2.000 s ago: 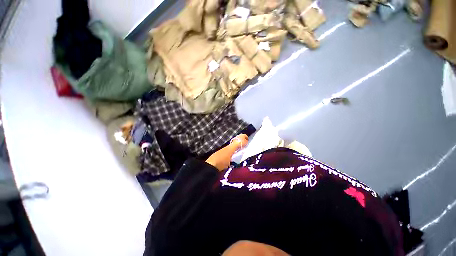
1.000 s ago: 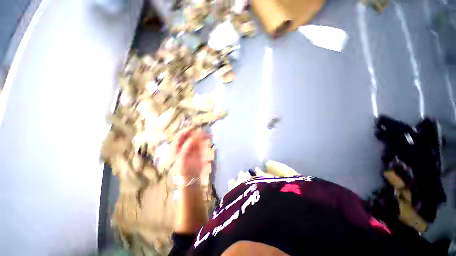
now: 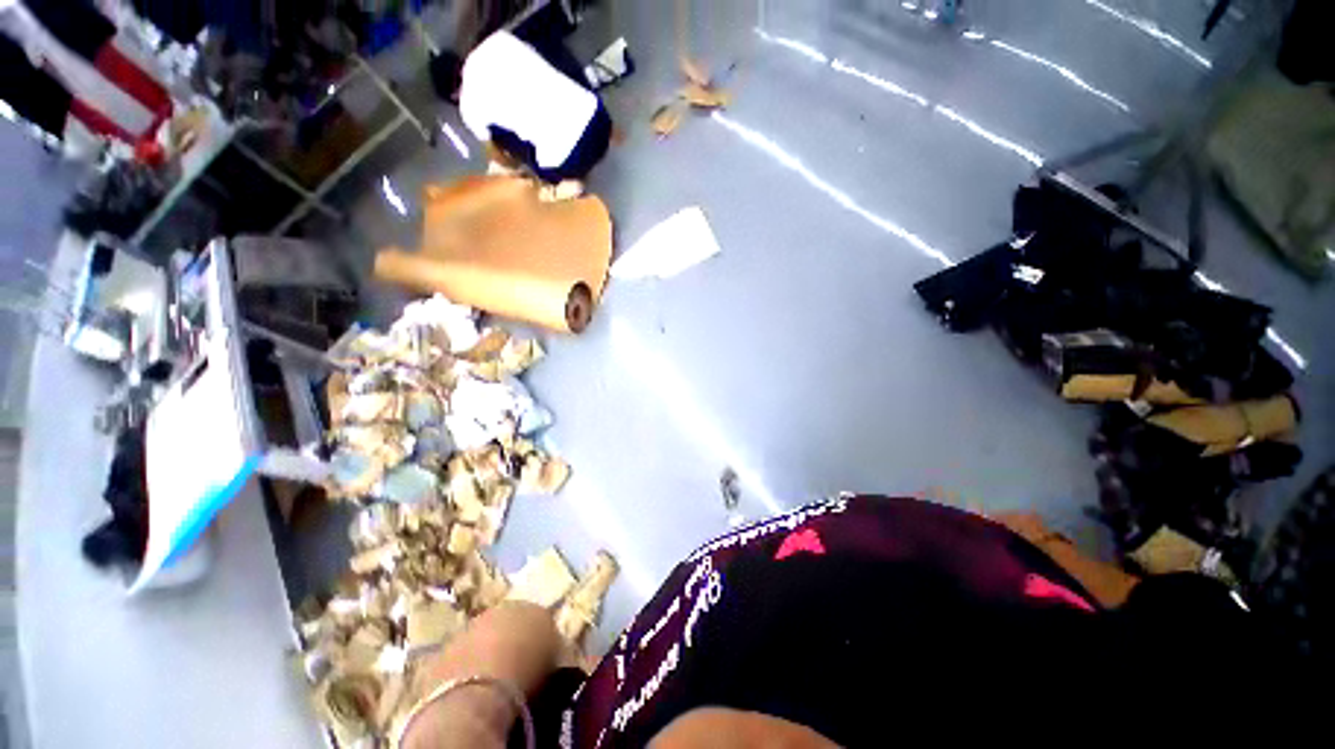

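Observation:
My bare left forearm and braceleted wrist (image 3: 491, 651) show at the bottom left; the hand itself is cut off by the bottom edge. They lie in front of a long floor heap of khaki and tan bundles (image 3: 417, 512), some with white or pale pieces. The near end of the heap is partly hidden by my arm. My right hand is not in view; only my dark sleeve shows at the lower right. Dark cut bundles (image 3: 1142, 307), some wrapped in tan paper, lie in a pile on the right.
A white table (image 3: 88, 629) runs along the left, with a white, blue-edged object on it. A kraft paper roll (image 3: 513, 249) lies on the floor beyond the heap. A person in a white top (image 3: 535, 110) crouches behind it. Metal frames (image 3: 315, 176) stand at the back left.
The view has swung up and outward, bringing in the crouching person, whole paper roll and back racks. The plaid and green pieces seen earlier are gone. My left hand has dropped out at the bottom.

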